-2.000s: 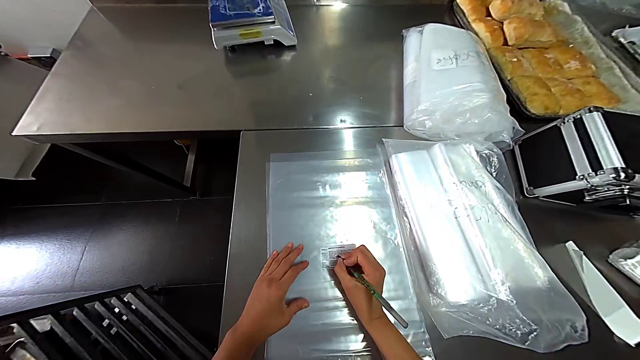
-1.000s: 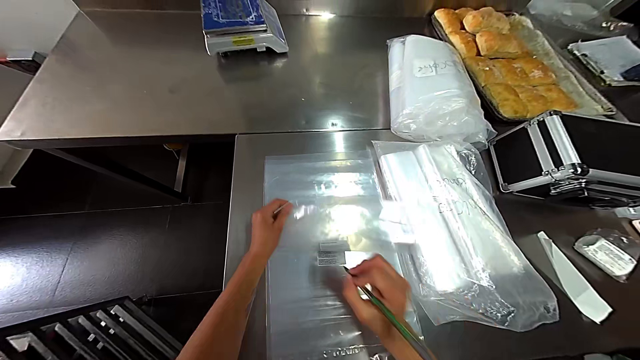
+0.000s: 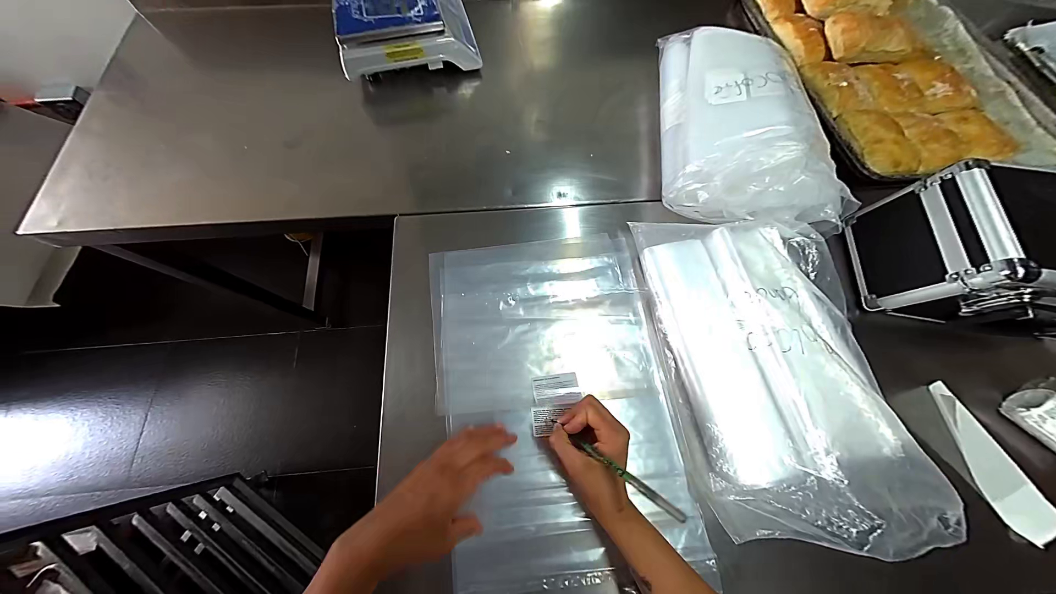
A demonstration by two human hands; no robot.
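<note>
Clear plastic bags (image 3: 528, 330) lie flat and overlapping on the steel table. A small printed label (image 3: 545, 420) is on the upper bag, just below another printed label (image 3: 556, 387). My right hand (image 3: 596, 450) grips a slim green pen (image 3: 631, 481), its tip at the lower label's right part. Left of the labels, my left hand (image 3: 450, 487) has its fingers spread and holds nothing; it is slightly blurred. To the right lies a clear bag of rolled plastic (image 3: 759, 355) with handwriting on it.
Behind are a wrapped white roll (image 3: 734, 124), a tray of bread (image 3: 899, 99) and a scale (image 3: 404, 49). A black case with metal edges (image 3: 932, 239) and a white paper strip (image 3: 994, 470) are at right. A slatted black rack (image 3: 165, 536) stands lower left.
My left hand has come down from higher on the bag, its fingers now spread. A second label now shows beside the first. The upper bag's edge no longer lines up with the one beneath.
</note>
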